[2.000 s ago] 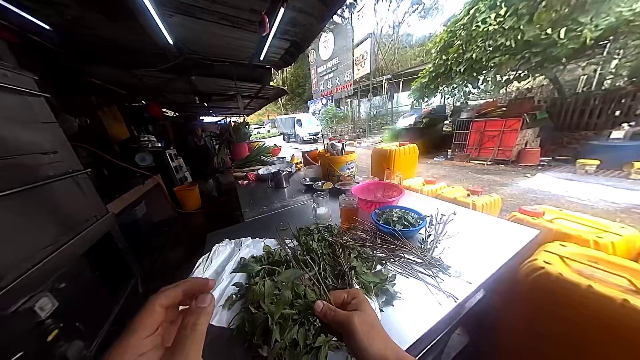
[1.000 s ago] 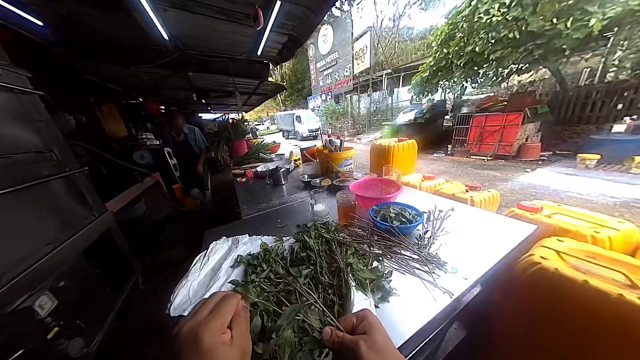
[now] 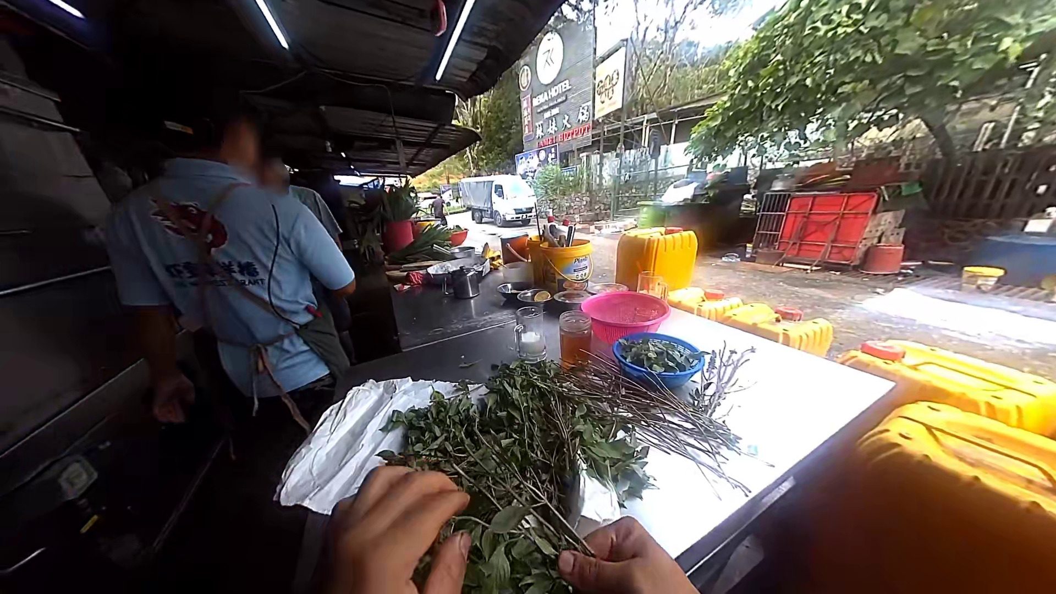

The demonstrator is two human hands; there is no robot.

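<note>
A heap of leafy green herb stems [image 3: 495, 437] lies on crumpled white paper or plastic [image 3: 346, 450] at the near end of a metal table [image 3: 792, 388]. My right hand [image 3: 623, 561] pinches a leafy herb stem between thumb and fingers at the heap's near right. Over the near left of the heap is my left hand [image 3: 404, 528], fingers curved and apart, touching or just above the leaves; nothing shows held in it. Thin, mostly bare stems [image 3: 660, 412] lie in a pile right of the heap. Behind them, a blue plastic basket [image 3: 660, 377] holds picked leaves [image 3: 658, 355].
A pink basket [image 3: 624, 317], a glass jar of amber liquid [image 3: 575, 338] and a glass mug [image 3: 530, 334] stand beyond the heap. Farther back is a yellow bucket [image 3: 563, 262] of utensils. Yellow jerrycans [image 3: 957, 495] flank the table's right. A person in a blue shirt [image 3: 231, 264] stands at left.
Two people now stand at the left, where one dim figure showed a second ago. My left hand, raised left of the heap two seconds ago, has come over to the leaves.
</note>
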